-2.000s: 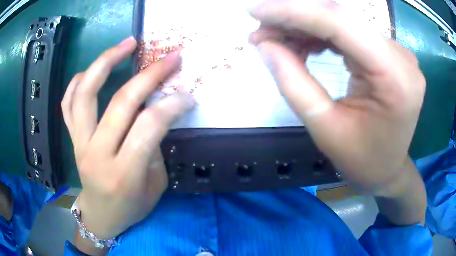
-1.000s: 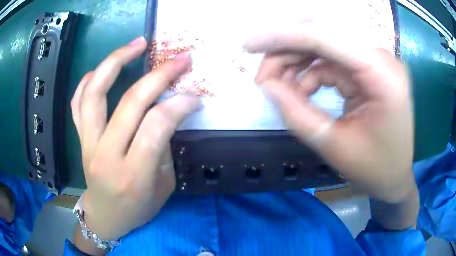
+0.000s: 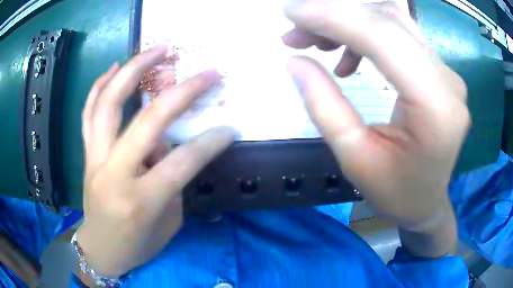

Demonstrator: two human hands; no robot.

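Note:
A white tray (image 3: 253, 101) with a thin dark rim lies in front of me. Tiny copper parts (image 3: 151, 80) are heaped at its left side. A black bar fixture (image 3: 270, 194) with a row of dark nests lies along the tray's near edge. My left hand (image 3: 146, 152) is over the tray's left part with fingers spread, thumb and index tip apart. My right hand (image 3: 388, 112) is over the tray's right part and partly covers the fixture's right end. Its thumb and index finger are apart. Both hands are blurred. I cannot tell whether either fingertip holds a tiny part.
Another black bar fixture (image 3: 42, 121) lies lengthwise on the green bench (image 3: 107, 48) at the left. Silver rails (image 3: 478, 19) show at the upper right. Blue sleeves of other people (image 3: 489, 208) (image 3: 31, 222) show at the lower right and lower left.
My right hand's thumb and index finger have moved farther apart. My left index finger and thumb have also spread. The tray and both fixtures appear shifted left in the view.

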